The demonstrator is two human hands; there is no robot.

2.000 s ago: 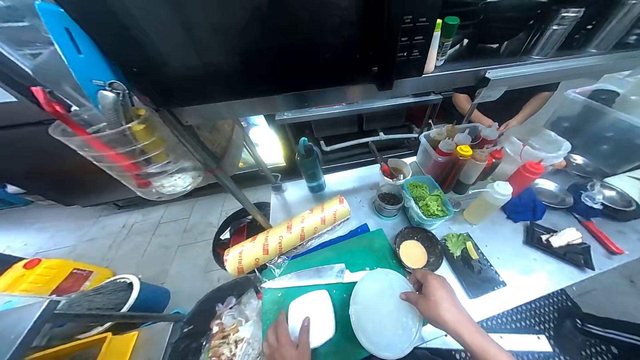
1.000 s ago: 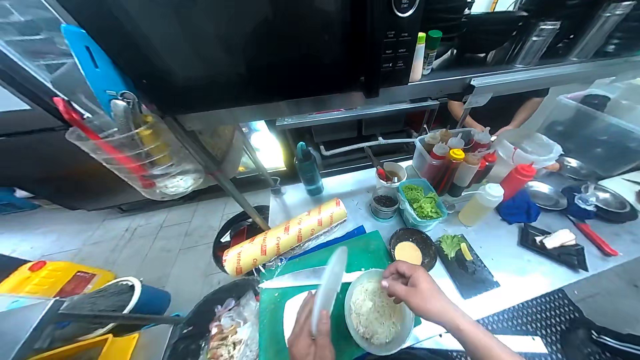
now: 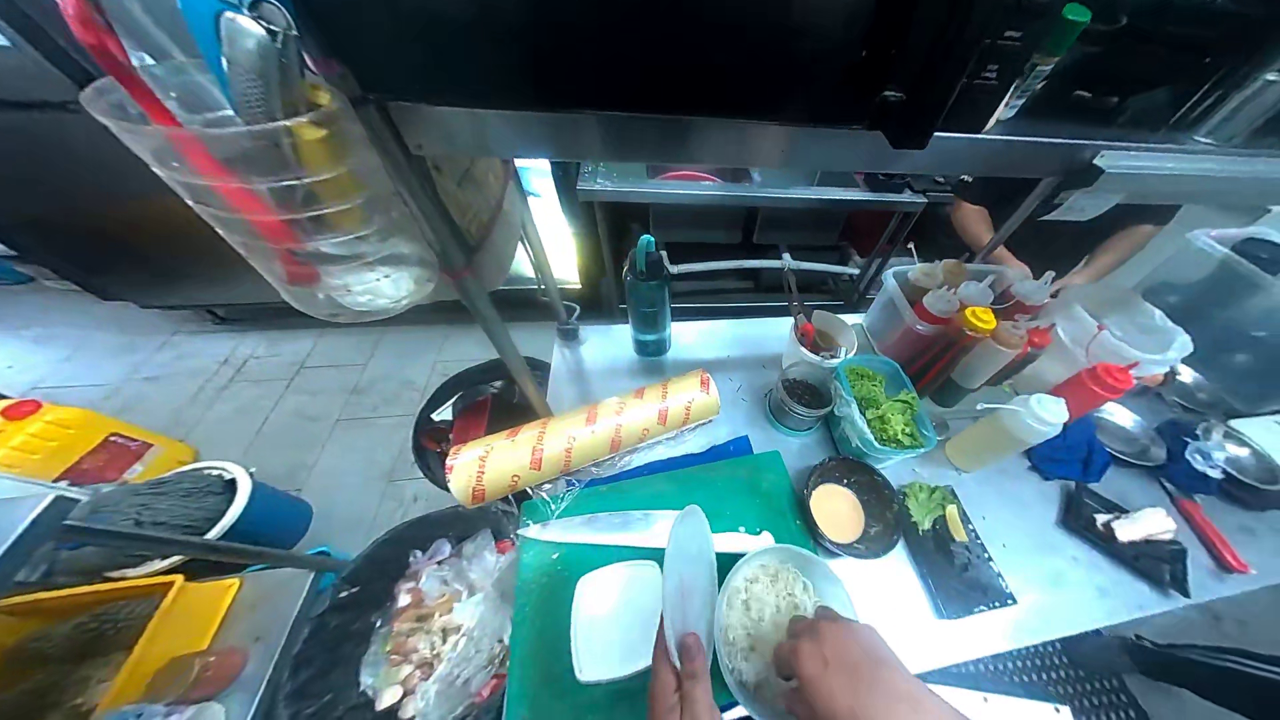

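Note:
My left hand (image 3: 686, 682) holds a round translucent plastic lid (image 3: 690, 580) on edge at the left side of a round tub (image 3: 838, 580). Inside the tub are pale shreds or crumbs (image 3: 765, 610), and the fingers of my right hand (image 3: 850, 665) are in them; whether they pinch any is hidden. Left of the lid, a white square dish or lid (image 3: 615, 620) lies on the green cutting board (image 3: 640, 495). Behind these, a kitchen knife (image 3: 610, 528) with a white handle lies across the board. A black bowl of orange sauce (image 3: 838, 513) sits just beyond the tub.
A roll of cling film (image 3: 585, 437) lies behind the board. Lettuce in a tub (image 3: 885, 410), squeeze bottles (image 3: 1005, 432) and a black slate plate (image 3: 965, 570) stand to the right. A waste bin (image 3: 330, 600) is at the left. Another person's forearms (image 3: 1110, 255) show across the counter.
The lid, first flat over the tub, is now upright in my left hand, which earlier rested on the white square item. My right hand has moved from the lid's edge into the tub.

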